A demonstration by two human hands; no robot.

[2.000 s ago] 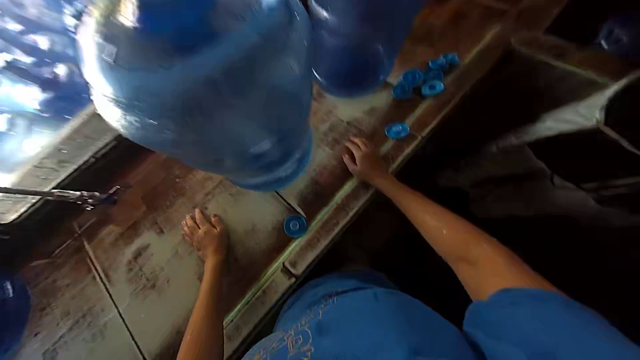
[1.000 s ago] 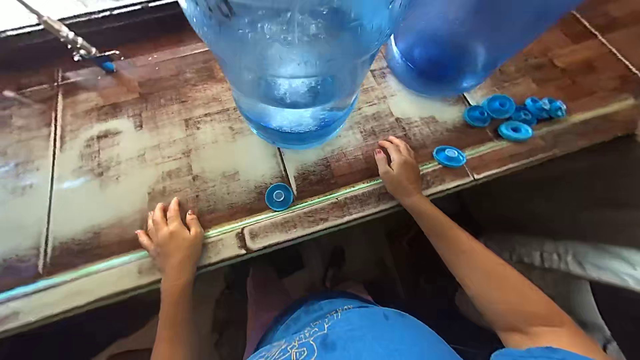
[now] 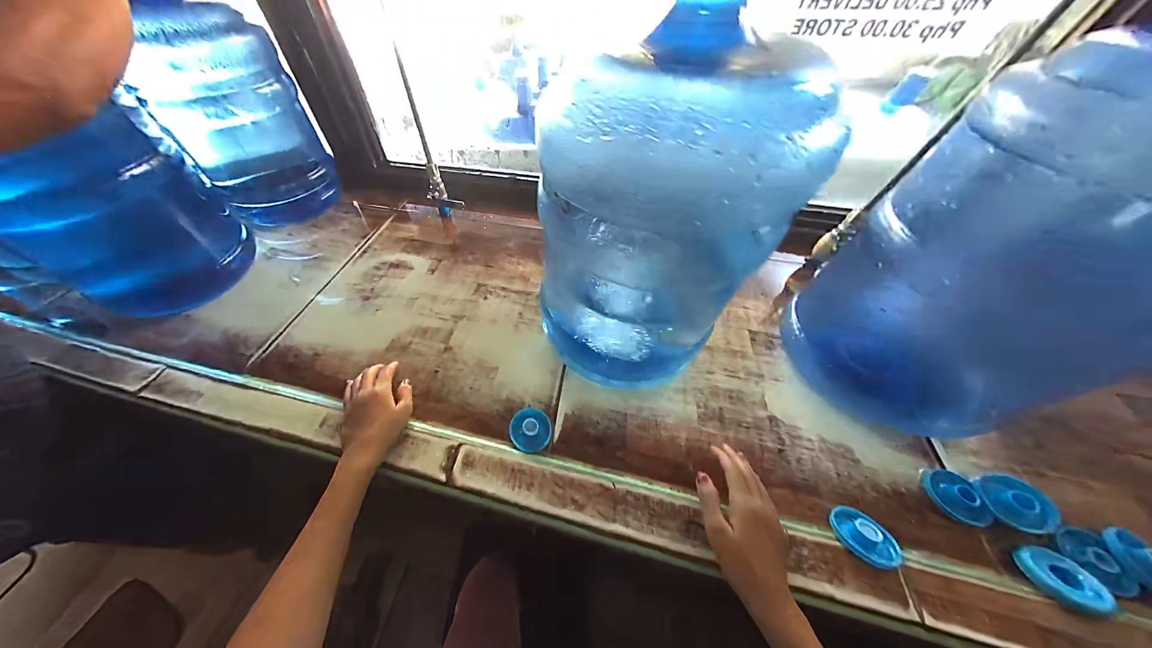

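Observation:
My left hand point(image 3: 376, 412) rests on the front edge of the worn tiled counter point(image 3: 432, 315), with nothing in it. My right hand point(image 3: 745, 513) lies at the same edge farther right, fingers apart and empty. Between them, nearer the left hand, is a round blue plastic cap point(image 3: 531, 430). Another blue cap point(image 3: 866, 537) lies just right of my right hand. Behind the hands stands a large clear-blue water jug point(image 3: 666, 216) with a blue top. A second big blue jug point(image 3: 981, 243) stands to its right. Neither hand touches a jug or a cap.
Several blue caps point(image 3: 1017, 504) lie at the right end of the counter edge. Two blue jugs point(image 3: 126, 207) point(image 3: 243, 117) stand at the left, partly behind a person's bare skin point(image 3: 58, 67) at the upper left corner. A window frame point(image 3: 486, 184) and thin rods point(image 3: 438, 184) are behind.
The view has turned and lifted, bringing the window and the left jugs into sight. Both hands stay at the counter edge, empty.

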